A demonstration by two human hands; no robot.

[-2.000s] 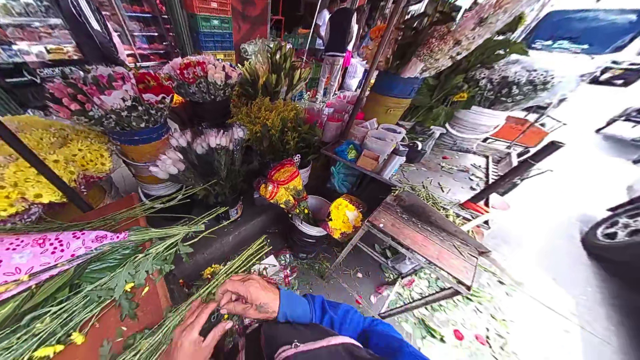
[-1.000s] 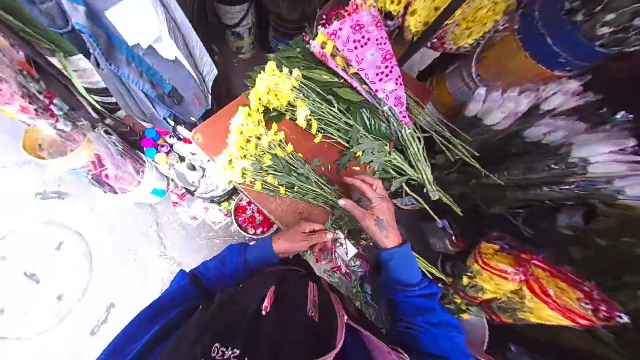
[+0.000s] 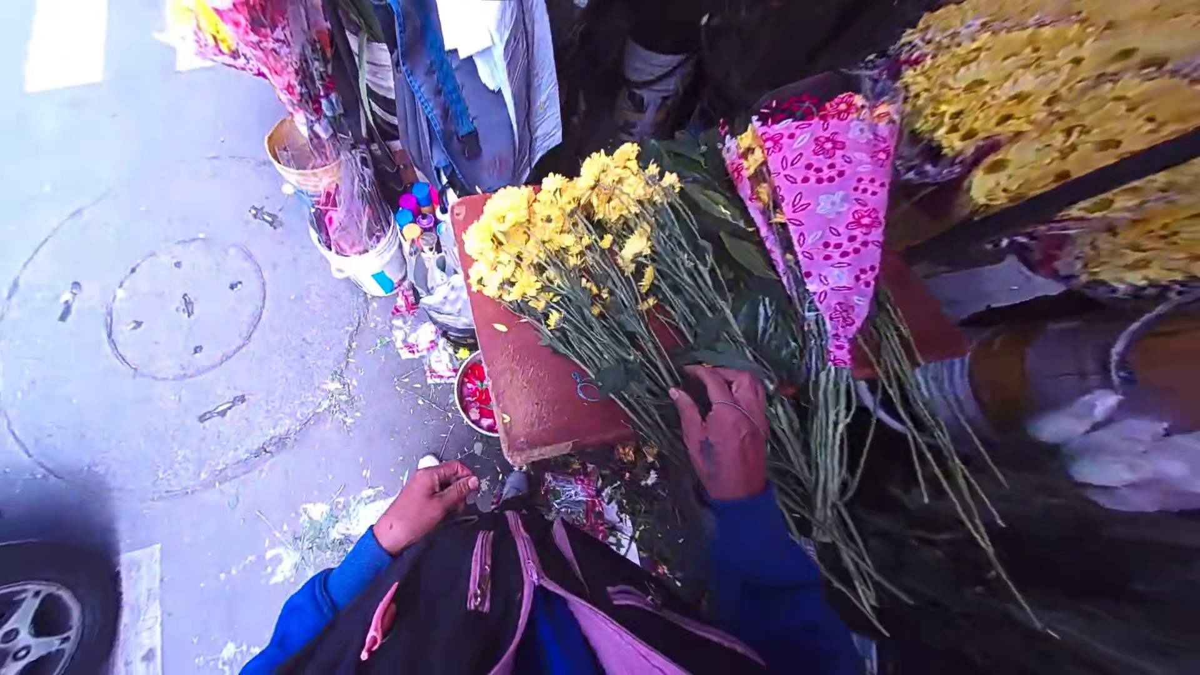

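Note:
Yellow chrysanthemum stems lie in a loose bunch across a reddish-brown board. My right hand rests on these stems near the board's lower right side, fingers bent; whether it grips any is unclear. My left hand is off the board's lower left corner, thumb and fingertips together; anything small between them cannot be made out. Right of the yellow flowers lies a bouquet in pink flower-printed wrapping, its long green stems pointing toward me and past the board's edge.
A bowl of red petals stands left of the board, below a white bucket and bottles with coloured caps. Denim clothing hangs behind. Masses of yellow flowers are at upper right. A car wheel shows at lower left.
My left hand has moved left, away from the stems and the board's near edge. My right hand stays at the stems. The view has turned strongly.

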